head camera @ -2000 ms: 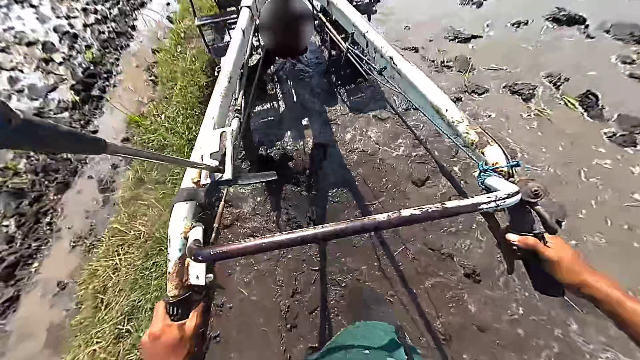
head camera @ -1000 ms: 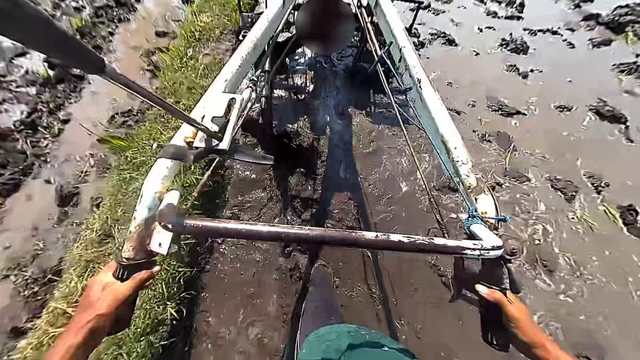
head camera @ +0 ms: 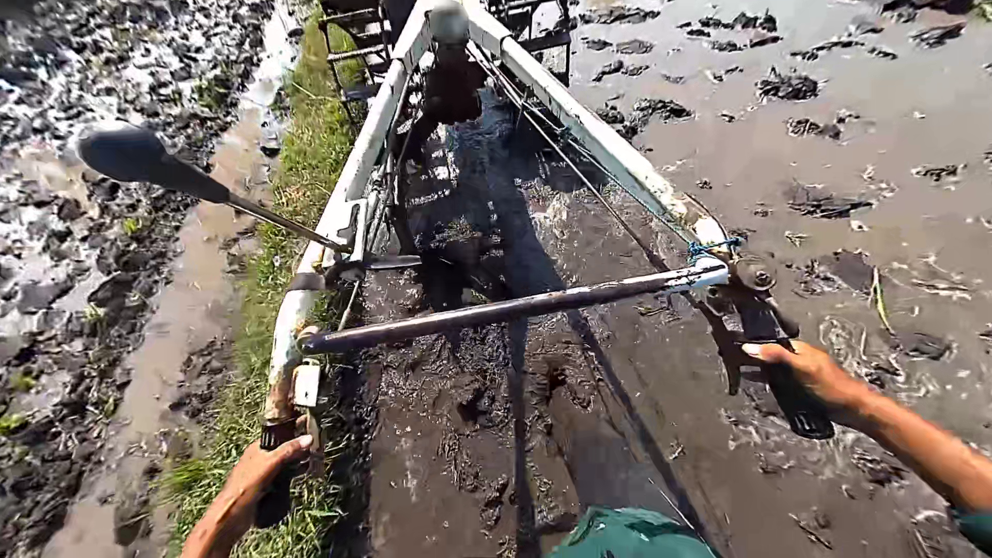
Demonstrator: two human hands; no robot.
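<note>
My left hand [head camera: 267, 469] is closed around the black left handle grip [head camera: 275, 492] of a walk-behind tractor. My right hand [head camera: 810, 376] holds the black right handle grip [head camera: 802, 403], its thumb near a lever. The white-painted handlebar frame [head camera: 612, 147] narrows away from me, and a dark, worn crossbar [head camera: 504, 311] joins its two sides. Blue cord [head camera: 713, 246] is tied at the right corner. A long lever with a black knob [head camera: 120, 155] slants out from the left side beside a flat metal piece [head camera: 391, 262].
Cage wheels [head camera: 356, 46] show at the top. A grassy strip [head camera: 298, 163] runs along the left, past it a muddy water channel [head camera: 186, 310] and rough clods [head camera: 46, 294]. Wet mud [head camera: 465, 434] lies below the frame; shallow muddy water [head camera: 721, 139] with clods spreads to the right.
The handlebar frame has swung in view, its far end shifting left and back up. Both hands have stayed on the grips throughout. The lever's black knob now shows whole.
</note>
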